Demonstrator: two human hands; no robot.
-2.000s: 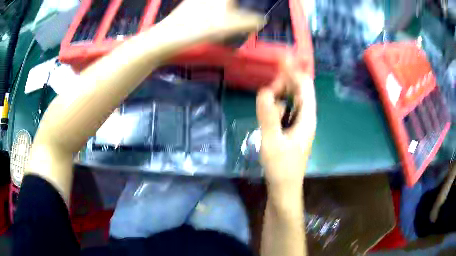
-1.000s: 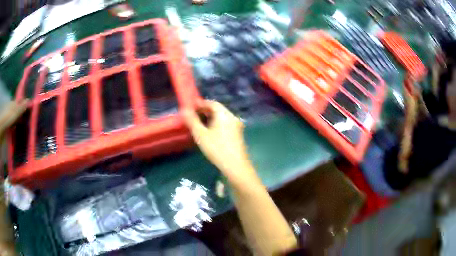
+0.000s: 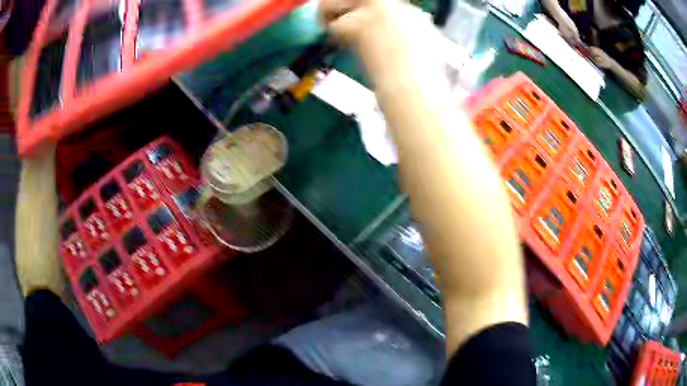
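Note:
A red phone tray [image 3: 169, 62] with dark phones in its pockets is raised and tilted at the upper left, cut off by the top edge. My left forearm [image 3: 38, 219] rises to its lower left corner; most of my left hand is hidden by the tray, which it holds at that end. My right hand [image 3: 348, 16] is blurred at the top edge, closed at the tray's right end.
Stacked red trays [image 3: 143, 226] with keypad phones stand below the bench at left. A round fan [image 3: 245, 158] sits at the bench edge. A tray of orange housings [image 3: 561, 203] lies at right. Another person [image 3: 603, 38] works at the top right. White papers [image 3: 377, 136] lie on the green mat.
The view has swung left. The phone tray has been lifted from the bench and moved left past its edge. The orange housing tray now shows at right, with stacked trays and the fan at left.

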